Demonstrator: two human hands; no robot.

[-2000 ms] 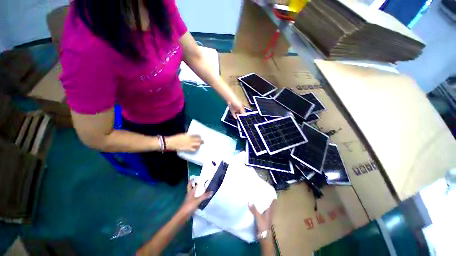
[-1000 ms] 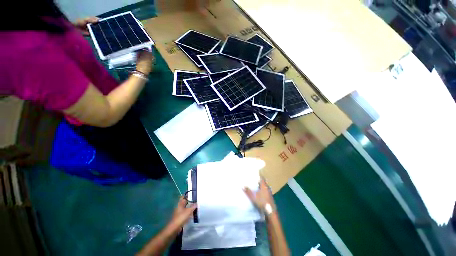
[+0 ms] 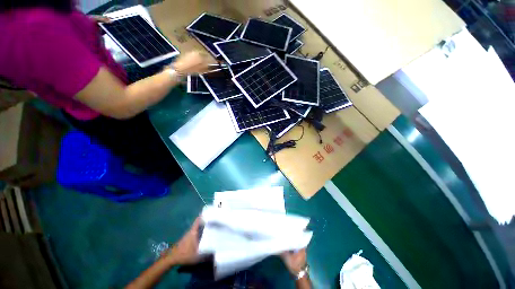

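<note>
A white bagged panel (image 3: 254, 234), blurred, is held over the near edge of the green bench. My left hand (image 3: 191, 244) grips its left side, with the fingers partly hidden by the white material. My right hand (image 3: 296, 261) is at its lower right edge. Another white sleeve (image 3: 249, 198) lies on the bench just beyond it. A pile of small solar panels (image 3: 264, 80) lies on a flattened cardboard sheet (image 3: 333, 155), with black cables at its near side. A white packet (image 3: 206, 135) lies left of the pile.
A coworker's arm (image 3: 132, 93) reaches toward the pile, beside a separate panel (image 3: 140, 39). A blue stool (image 3: 104, 169) stands at left. A crumpled white cloth (image 3: 358, 274) lies at lower right. A white shelf (image 3: 389, 34) overhangs the upper right.
The bagged panel has turned and its dark opening edge no longer shows. The coworker's hand has moved from the separate panel toward the pile.
</note>
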